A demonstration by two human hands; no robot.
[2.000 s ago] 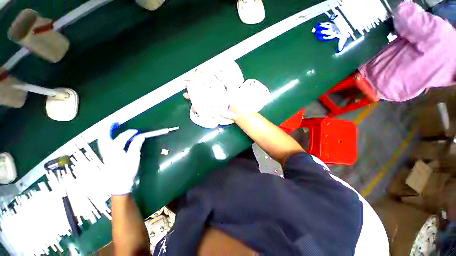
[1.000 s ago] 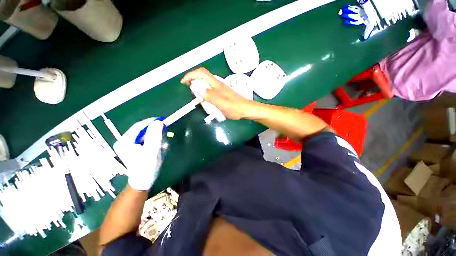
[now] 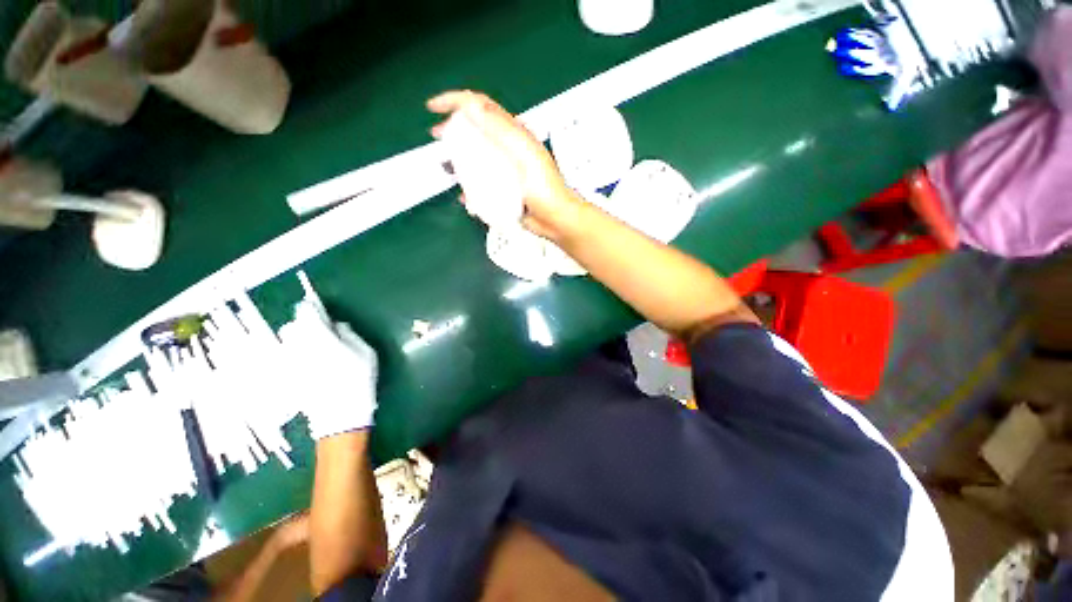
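Observation:
My right hand [image 3: 514,171], bare, holds a white rounded lid piece [image 3: 480,153] over the pale rail. A flat white strip [image 3: 364,180] sticks out from it to the left. My left hand [image 3: 339,376], in a white glove, is over the right end of the pile of white strips [image 3: 106,470]; its fingertips blend with the strips, so its grip cannot be told. More white lid pieces [image 3: 655,201] lie beside and under my right hand and forearm.
A dark-handled tool [image 3: 198,453] lies across the strips. Beige cylindrical bodies [image 3: 229,77] and a lid with strip [image 3: 129,232] stand beyond the rail [image 3: 282,249]. A blue-white glove [image 3: 864,53] and a pink-sleeved person [image 3: 1011,188] are right, near red stools [image 3: 841,329].
My left hand has moved off the strip by the lid, back to the pile. My right hand has raised the lid toward the rail, its strip now extending over the rail.

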